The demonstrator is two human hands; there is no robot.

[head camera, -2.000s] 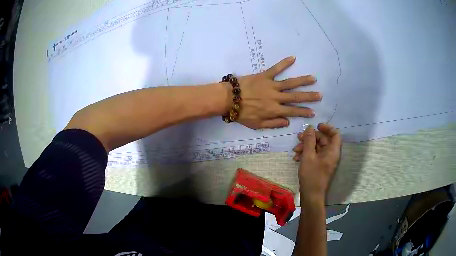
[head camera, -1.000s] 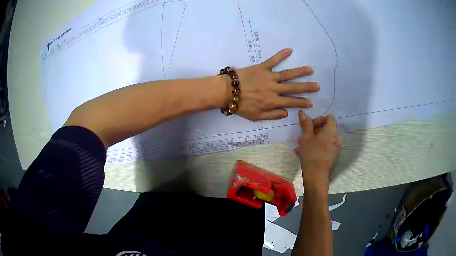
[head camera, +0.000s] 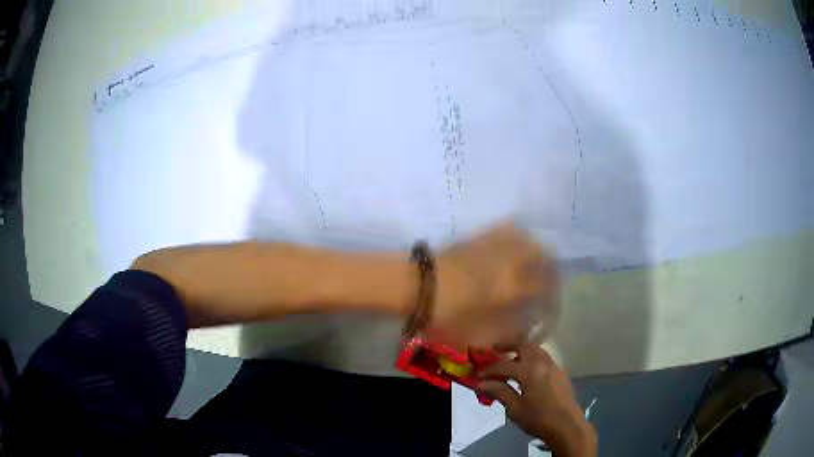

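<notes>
The large white plotted pattern sheet [head camera: 375, 116] lies on the worktable, with thin outlines and small text. My left hand [head camera: 500, 286], with a beaded bracelet at the wrist, is motion-blurred over the sheet's near edge; its fingers and anything in them cannot be made out. My right hand [head camera: 527, 384] is just below it, its fingers on the right end of the red tape dispenser [head camera: 419, 360] at the table's near edge. The yellow roll shows inside the dispenser. A faint shiny spot shows between the hands; I cannot tell if it is tape.
The cream worktable [head camera: 714, 308] curves across the view, with its near edge just below the dispenser. White paper scraps [head camera: 473, 418] lie below that edge on the grey floor. A dark open container [head camera: 736, 411] stands at the lower right.
My left hand has left its spread, flat position on the sheet and moved nearer to me. My right hand has moved from the sheet's edge down to the dispenser.
</notes>
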